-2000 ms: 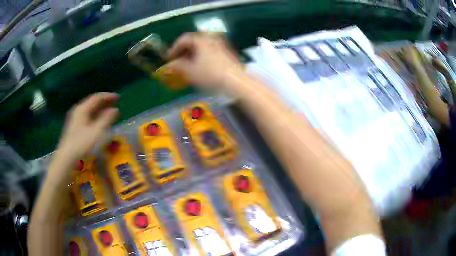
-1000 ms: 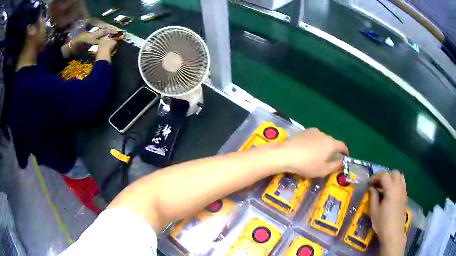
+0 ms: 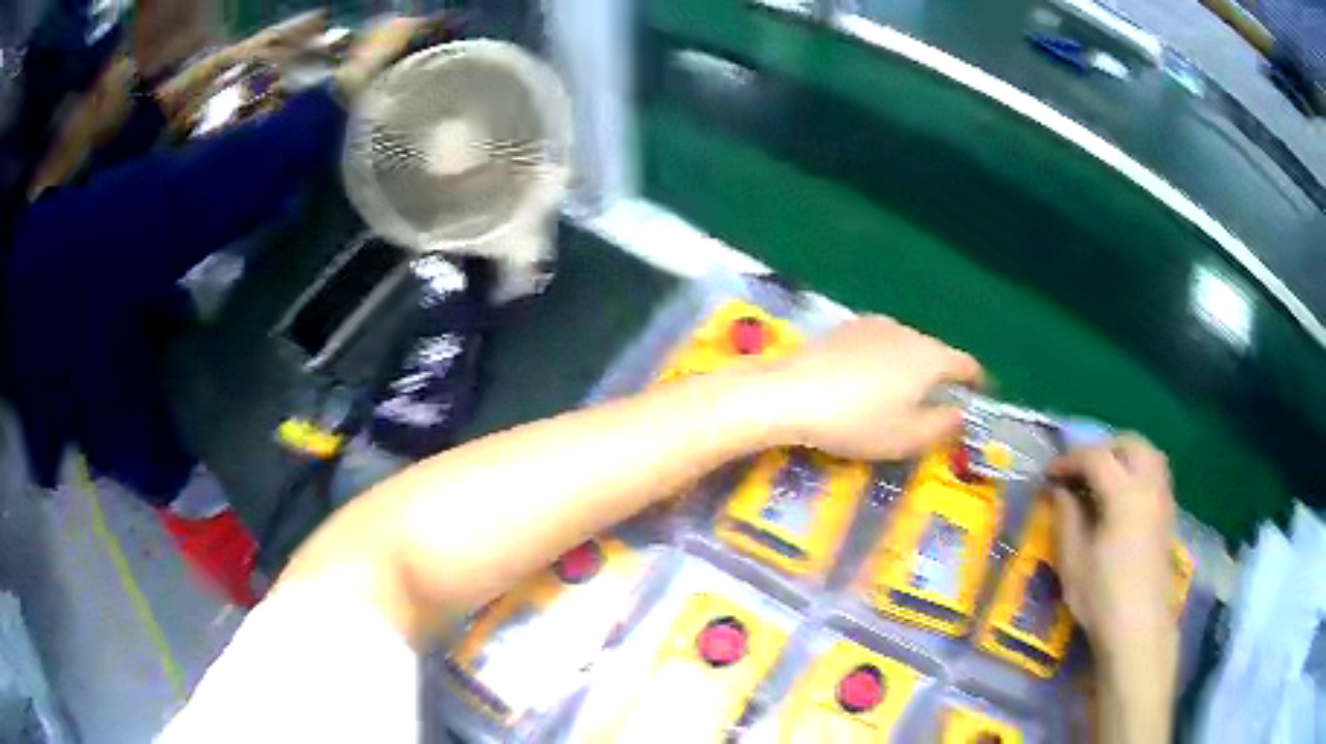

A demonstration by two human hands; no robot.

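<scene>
My left hand (image 3: pixel 887 390) reaches in from the left over the blister tray (image 3: pixel 858 596). My right hand (image 3: pixel 1117 509) is at the tray's right part. Between the fingertips of both hands is a small framed piece with a pale clear middle, perhaps a front cover (image 3: pixel 1006 445); it is blurred. It is above the red disc of a covered phone (image 3: pixel 935 560). The tray holds several yellow covered phones, red discs up. My forearm hides part of the upper row.
A round desk fan (image 3: pixel 454 146) stands at upper left, with a black phone (image 3: pixel 342 298) and a black pouch (image 3: pixel 434 364) beside it. A person in dark blue (image 3: pixel 117 276) sits at far left. A green conveyor belt (image 3: pixel 873 218) runs behind the tray. White sheets (image 3: pixel 1280 625) are at right.
Since two seconds ago, the view has swung left to the fan and person, and my hands have come together around the small piece. In the last second, the scene has shifted slightly up and left.
</scene>
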